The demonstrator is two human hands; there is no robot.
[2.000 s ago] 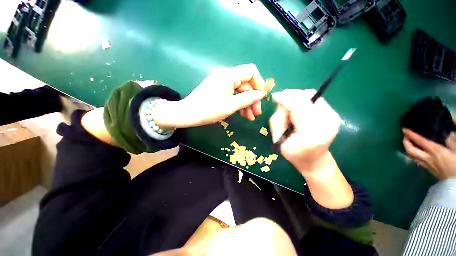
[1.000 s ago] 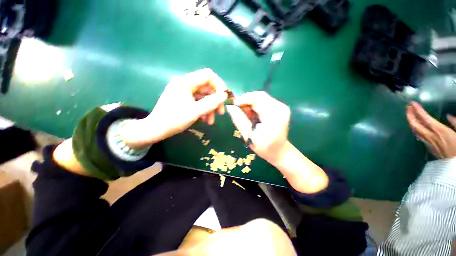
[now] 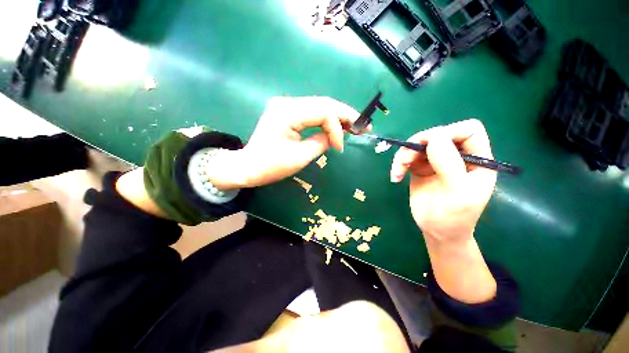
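Observation:
My left hand (image 3: 300, 138) holds a small dark part (image 3: 369, 114) between its fingertips; the part is narrow, with a tiny yellowish bit on its side. My right hand (image 3: 452, 176) holds black tweezers (image 3: 476, 160) like a pen. The tweezers' pale tip points left and reaches the small part near my left fingertips; whether they touch is unclear. A small whitish piece (image 3: 382, 146) shows just below the tweezers. Yellowish backing scraps (image 3: 336, 231) lie heaped at the near table edge, with a few loose ones above.
Black housings with openings (image 3: 403, 41) lie at the top centre and right. Stacked black housings (image 3: 590, 110) stand at the right. More dark frames (image 3: 52, 52) stand at the upper left. A cardboard box (image 3: 27, 238) is at the lower left, below the green table (image 3: 227, 62).
The tweezers have swung from pointing away in my right hand to pointing at the left hand's part. That dark part now shows clearly. The other person's hand at the right is out of view.

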